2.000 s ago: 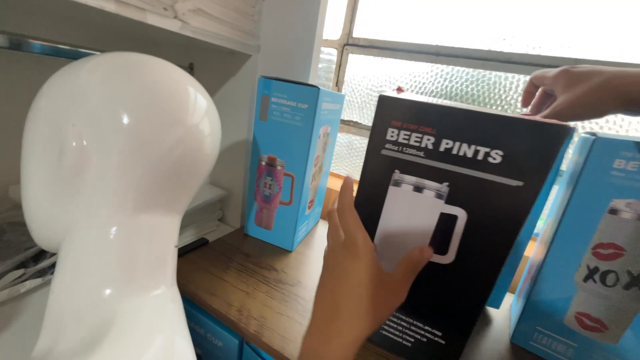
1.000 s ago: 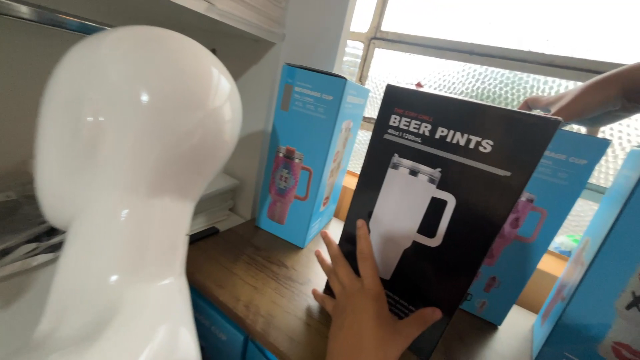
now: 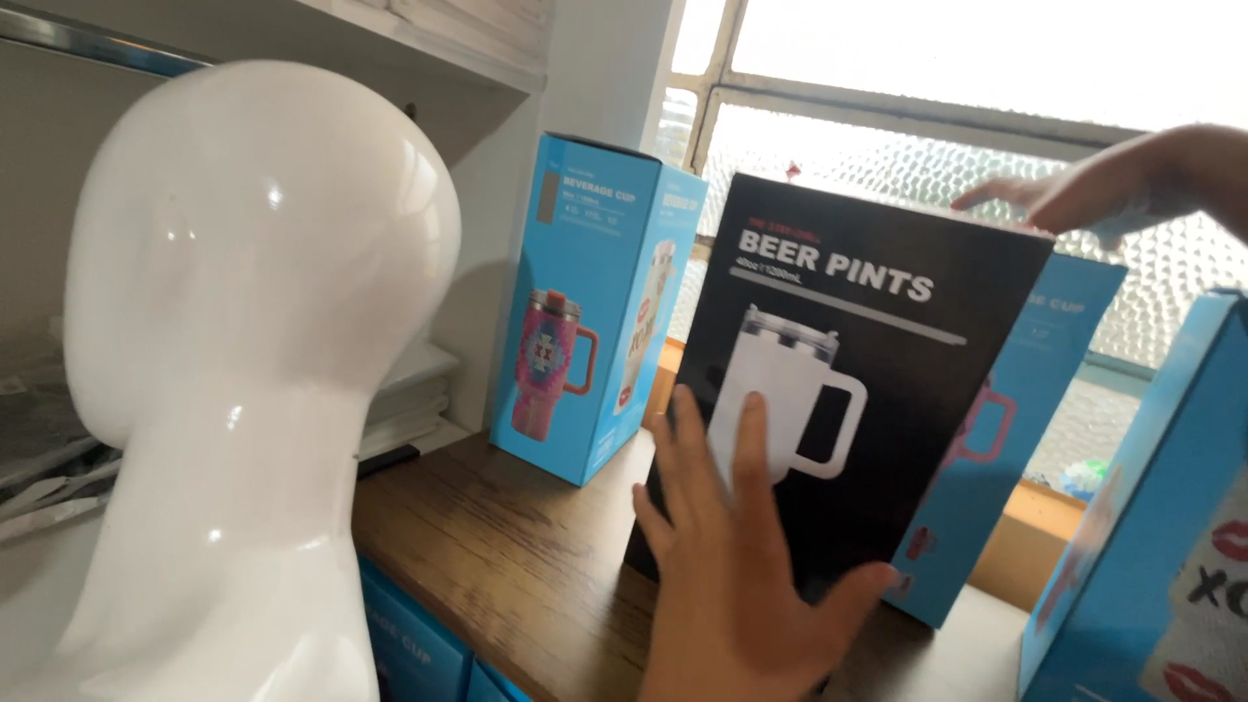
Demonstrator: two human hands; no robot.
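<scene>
A black cardboard mug box (image 3: 858, 322) with a white handled tumbler printed on it stands slightly tilted on the wooden shelf top. My left hand (image 3: 746, 546) lies against its front, fingers spread over the lower part. At the box's top right rear corner is my right hand (image 3: 1092, 195); its fingers are partly behind the box, so its grip is hidden. Directly behind the black box stands a blue tumbler box (image 3: 1033, 390). Another blue tumbler box (image 3: 585, 312) stands to the left, apart from the black one.
A glossy white mannequin head (image 3: 263, 244) fills the left side. A further blue box (image 3: 1150, 507) stands at the right edge. Behind is a textured-glass window (image 3: 877, 166). More blue boxes (image 3: 419, 643) sit below the wooden top (image 3: 487, 526).
The blue box behind the black one, out of sight two seconds ago, now shows at its right. My left hand has shifted lower on the black box's front since then.
</scene>
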